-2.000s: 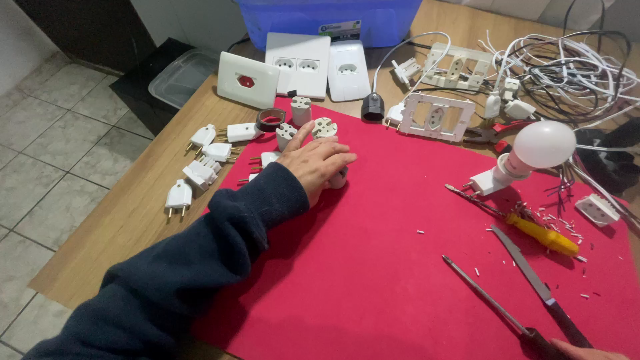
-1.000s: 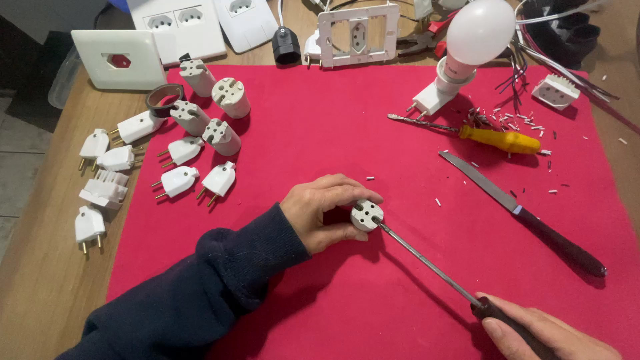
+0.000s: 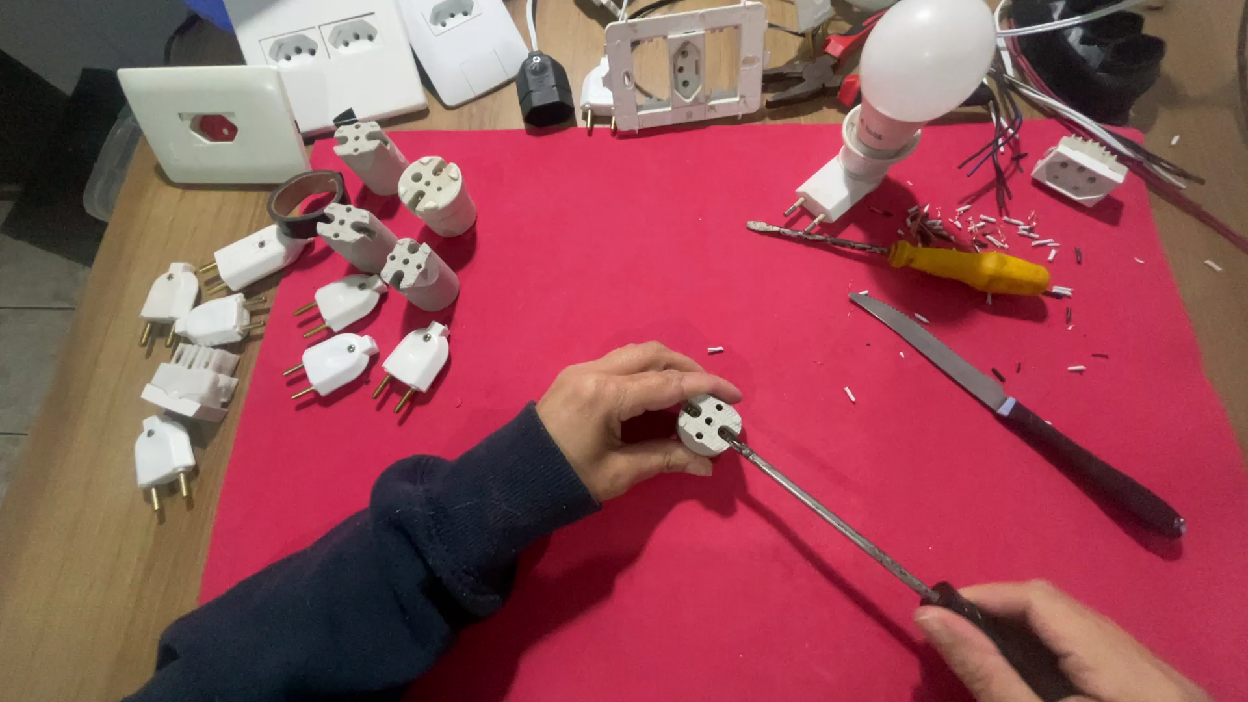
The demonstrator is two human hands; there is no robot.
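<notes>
Between thumb and fingers, my left hand [image 3: 639, 414] holds a round white electrical socket insert [image 3: 710, 426] with holes in its face. My right hand [image 3: 1033, 639] grips the dark handle of a long screwdriver [image 3: 838, 522], whose tip meets the edge of that face at a notch. Several similar round inserts [image 3: 422, 275] stand at the upper left, with white two-pin plugs [image 3: 334, 365] near them. Right of my hands lie a serrated knife [image 3: 936, 356] and a yellow-handled screwdriver [image 3: 970, 270].
A bulb [image 3: 926, 63] in a holder stands upper right, near insulation scraps [image 3: 985, 226] and a white socket module [image 3: 1080, 171]. Along the back are wall plates [image 3: 219, 127], a mounting frame [image 3: 731, 63], a black connector [image 3: 544, 90] and pliers [image 3: 809, 80]. Red cloth [image 3: 585, 234] covers the wooden table.
My left hand has come from the group of inserts to the middle of the cloth with one insert. The long screwdriver, lying on the cloth earlier, is now in my right hand. The view has shifted.
</notes>
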